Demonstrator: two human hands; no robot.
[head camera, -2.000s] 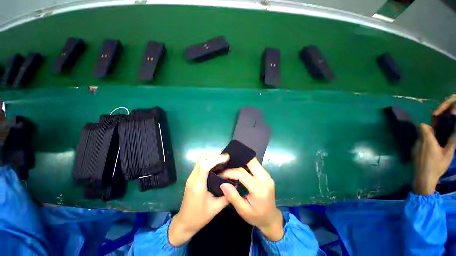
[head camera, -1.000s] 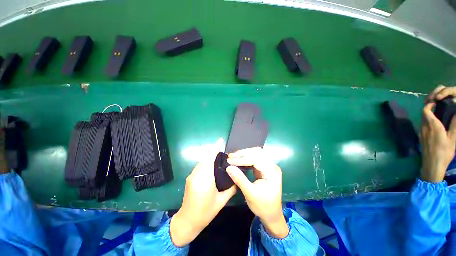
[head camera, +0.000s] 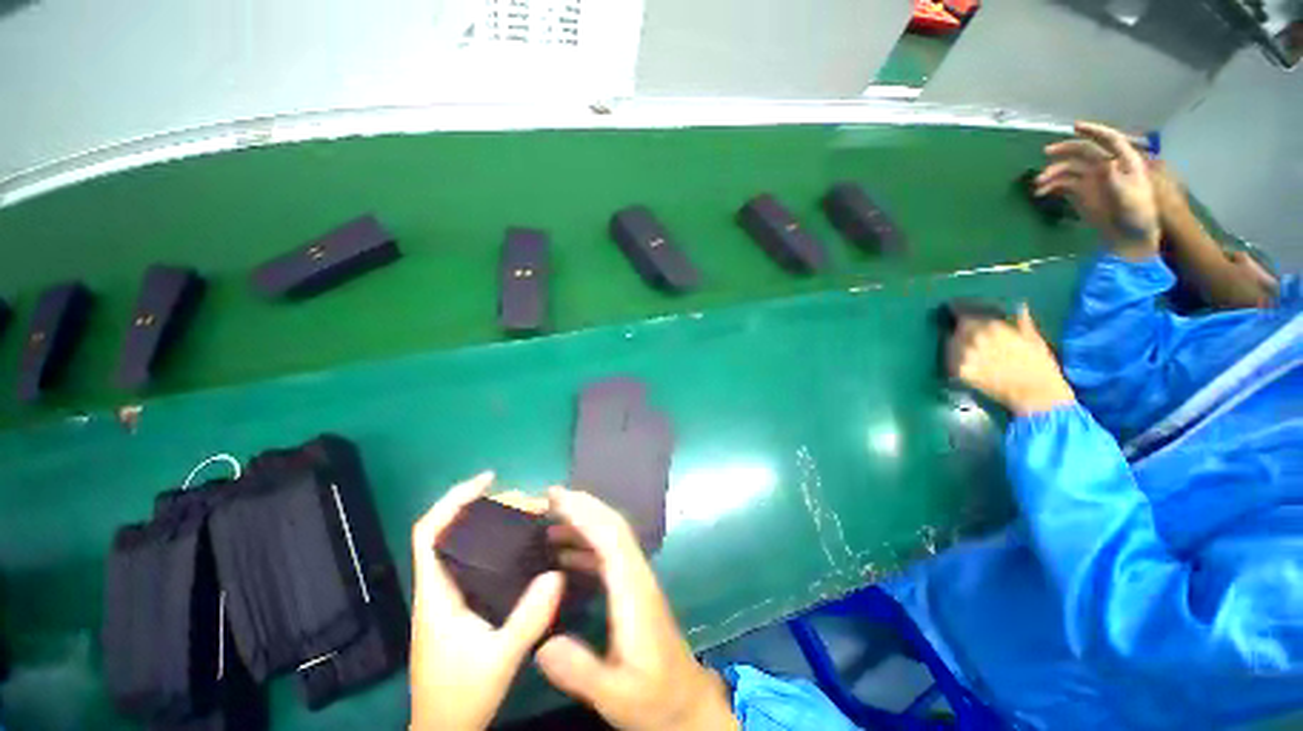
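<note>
A black folded insert (head camera: 500, 554) is held between my two hands above the front edge of the green table. My left hand (head camera: 465, 614) grips its left side, with fingers over the top. My right hand (head camera: 622, 614) has its fingers on the right side and its thumb at the lower part. A flat black card blank (head camera: 623, 450) lies on the table just beyond my right hand. Stacks of black blanks (head camera: 293, 564) with thin white bands lie to the left.
Several folded inserts (head camera: 525, 281) stand spaced along the darker green strip (head camera: 457, 200) beyond the table. A worker in a blue smock (head camera: 1129, 500) sits at right, one hand over the strip, the other on black pieces (head camera: 965, 336). A pale panel runs behind.
The view has swung to the right and up. The piece in my hands now looks like a closed block. The inserts on the strip have shifted left, and the neighbour's hand reaches over the strip.
</note>
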